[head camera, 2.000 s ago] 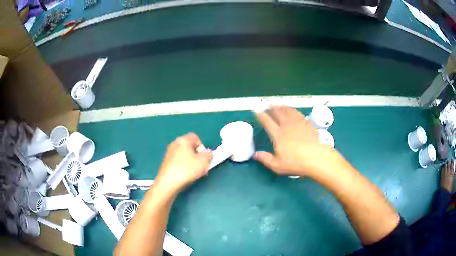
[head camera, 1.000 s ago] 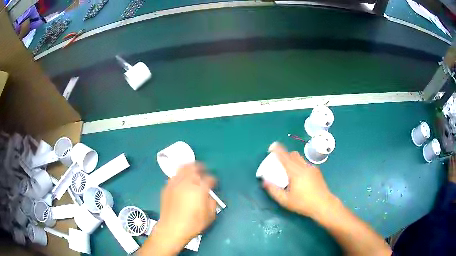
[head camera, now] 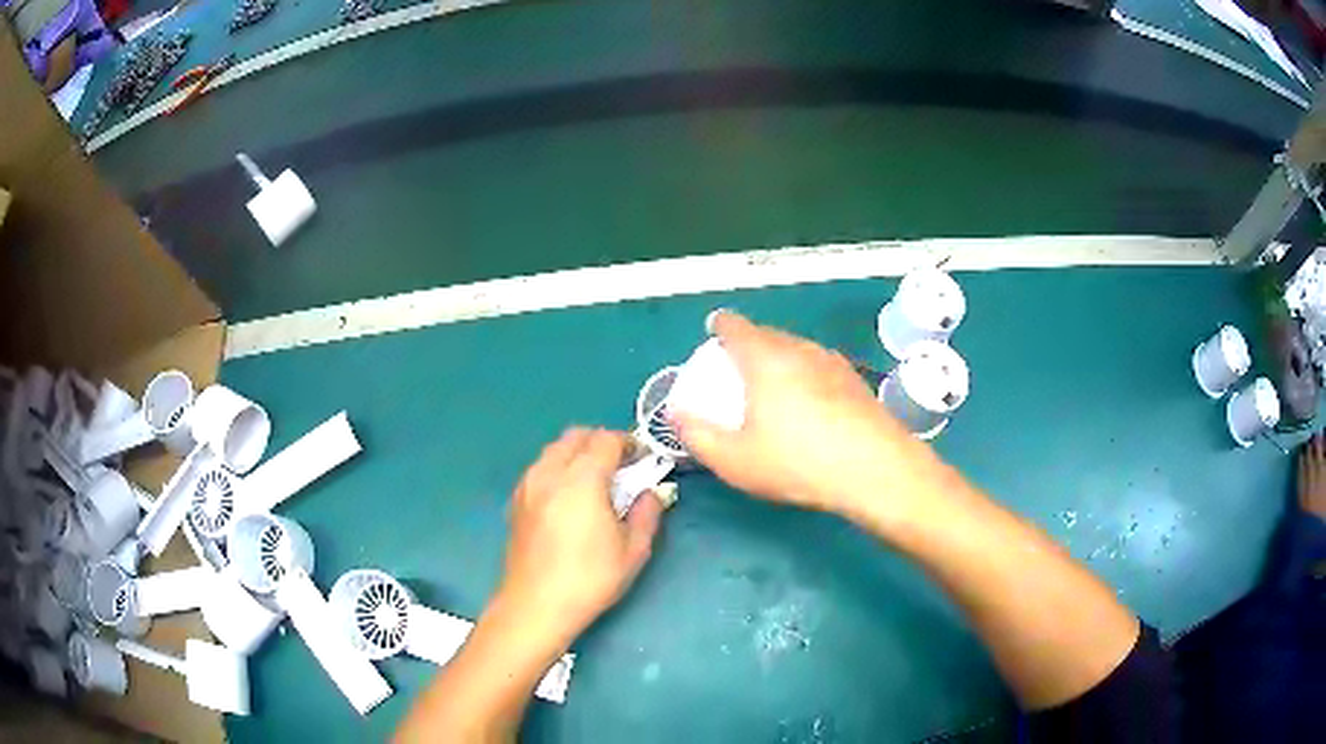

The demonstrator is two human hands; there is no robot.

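Observation:
A white housing (head camera: pixel 659 411) stands with its round barrel facing up, radial slots showing inside. My left hand (head camera: pixel 582 512) is closed on its handle. My right hand (head camera: pixel 793 414) holds a white motor unit (head camera: pixel 711 387) tilted at the barrel's right edge, partly over the opening. My fingers hide part of the unit, and I cannot tell if it touches the barrel. Two more white motor units (head camera: pixel 925 384) stand on the bench right of my right hand.
A carton (head camera: pixel 109 233) full of white housings lies at left, with several loose housings (head camera: pixel 381 613) spilling onto the bench. One assembled unit (head camera: pixel 281 207) lies on the dark green belt (head camera: pixel 698 160) beyond the pale strip (head camera: pixel 582 282). Two motor units (head camera: pixel 1222 361) and a neighbour's hand are at right.
My left hand has brought the housing right and turned its barrel upward. My right hand has raised the motor unit and moved it left to the barrel. The unit on the belt has shifted left.

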